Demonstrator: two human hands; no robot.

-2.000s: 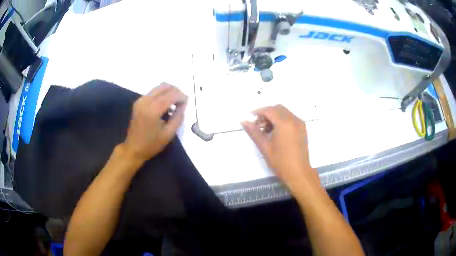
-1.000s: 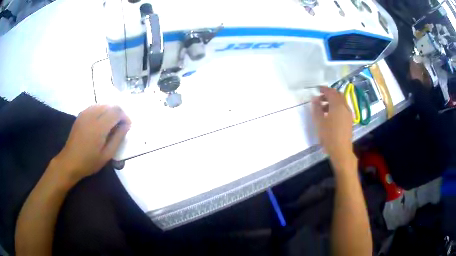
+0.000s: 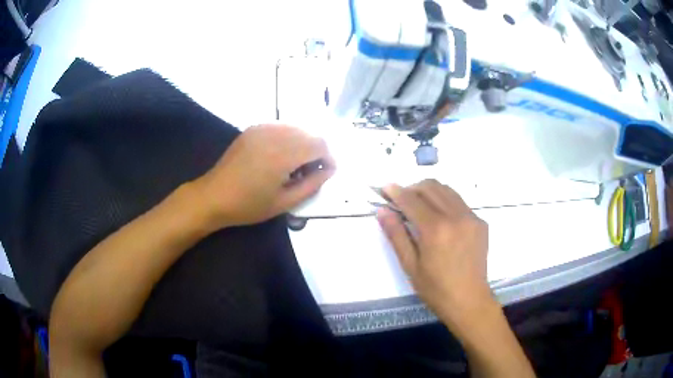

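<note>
My left hand (image 3: 269, 173) is at the left end of the machine bed, its fingertips pinched with a small shiny part between them, too blurred to name. My right hand (image 3: 443, 240) is just right of it and holds a thin, two-pointed metal tool (image 3: 390, 203), tweezers or snips, pointing at the left hand. The white lockstitch sewing machine (image 3: 516, 96) stands behind the hands, with its presser foot area (image 3: 375, 116) in glare. A dark garment panel (image 3: 140, 177) lies under and around my left forearm and hangs over the front edge.
Scissors with yellow and green handles (image 3: 621, 218) lie at the table's right end, beside a tan strip (image 3: 653, 208). A graduated ruler (image 3: 384, 319) runs along the front edge. Another blue-striped machine part (image 3: 21, 96) is at the far left. A red thing (image 3: 614, 325) is below right.
My right hand has come back left from beside the scissors and now shows the thin metal tool. The camera view has shifted left, and my hands are now close together.
</note>
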